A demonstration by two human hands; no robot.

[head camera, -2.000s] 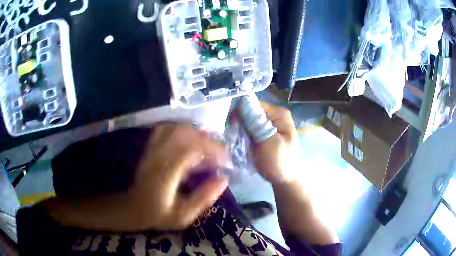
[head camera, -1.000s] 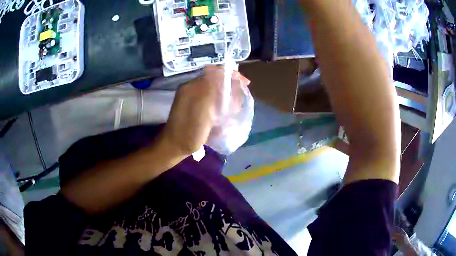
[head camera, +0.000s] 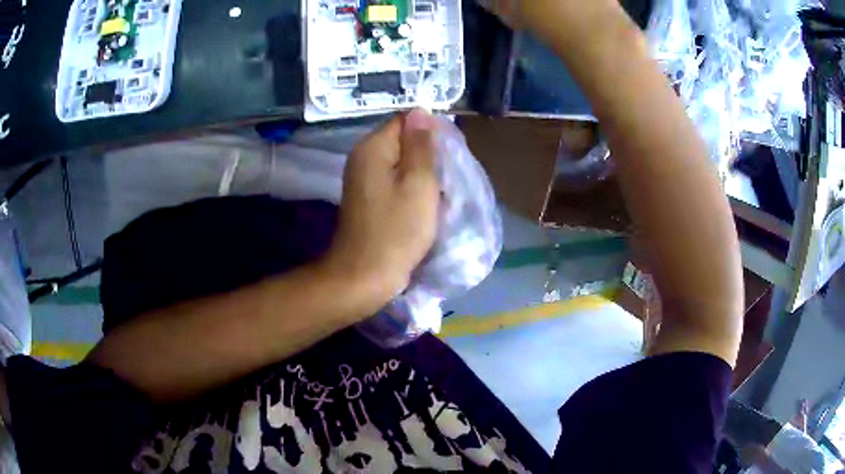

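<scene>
A white housing [head camera: 320, 93] lies at the bench's front edge, cut off by the top of the picture. It holds a green circuit board [head camera: 408, 11] with a yellow block and a black module [head camera: 380, 82] below it. My left hand [head camera: 391, 190] is closed on a clear bagged lead [head camera: 471, 218] just below the housing's lower edge. The bag hangs down beside the hand, and a thin white end reaches over the housing's lower right corner. My right arm reaches up past the housing; the right hand [head camera: 519, 7] is mostly cut off by the top edge.
A second housing [head camera: 67, 93] with a board lies at the left on the dark bench [head camera: 222, 83]. A small white dot shows between the housings. A tangled mass of bagged leads [head camera: 723, 74] is at upper right. Brown cartons [head camera: 510, 167] stand below the bench at right.
Both hands were low, below the housing. The right arm then swung up past it and its hand has shifted left. The left hand holds the bag at the housing's edge. The view has shifted.
</scene>
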